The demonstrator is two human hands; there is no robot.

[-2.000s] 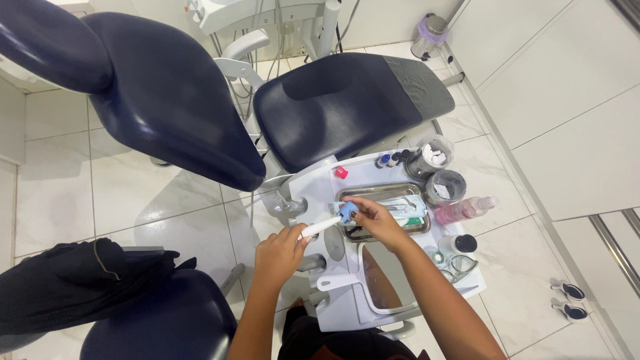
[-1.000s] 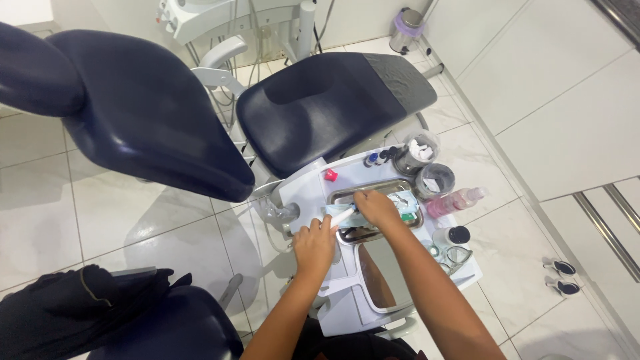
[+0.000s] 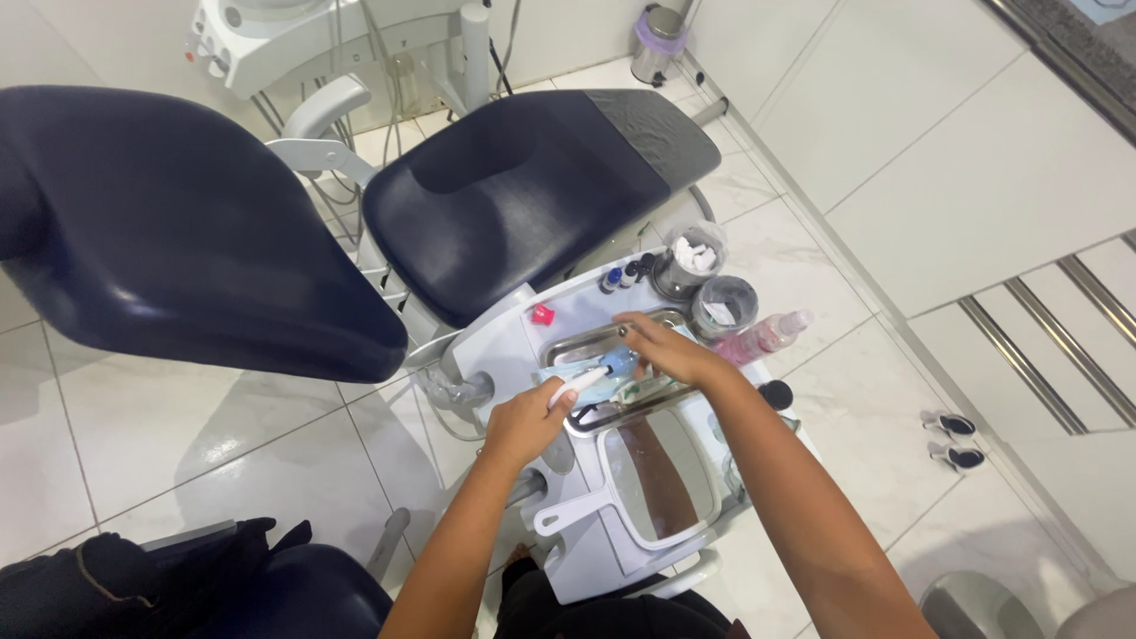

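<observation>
My left hand grips the white handle of a tool whose blue head points up and to the right. My right hand is beside the blue head, fingers partly spread; whether it touches the head cannot be told. Both hands are over a metal instrument tray that holds a light blue sheet, a green and white item and other small items, partly hidden by the hands. A hand mirror with a white frame lies beside the tray and reflects my right forearm.
On the white cart stand small bottles, two lined metal containers, a pink bottle and a black-capped jar. A pink-red item lies there. A dark blue dental chair is behind.
My right hand was lowered into the tray one second ago; now its fingers are spread beside the blue head. The left hand keeps hold of the white handle.
</observation>
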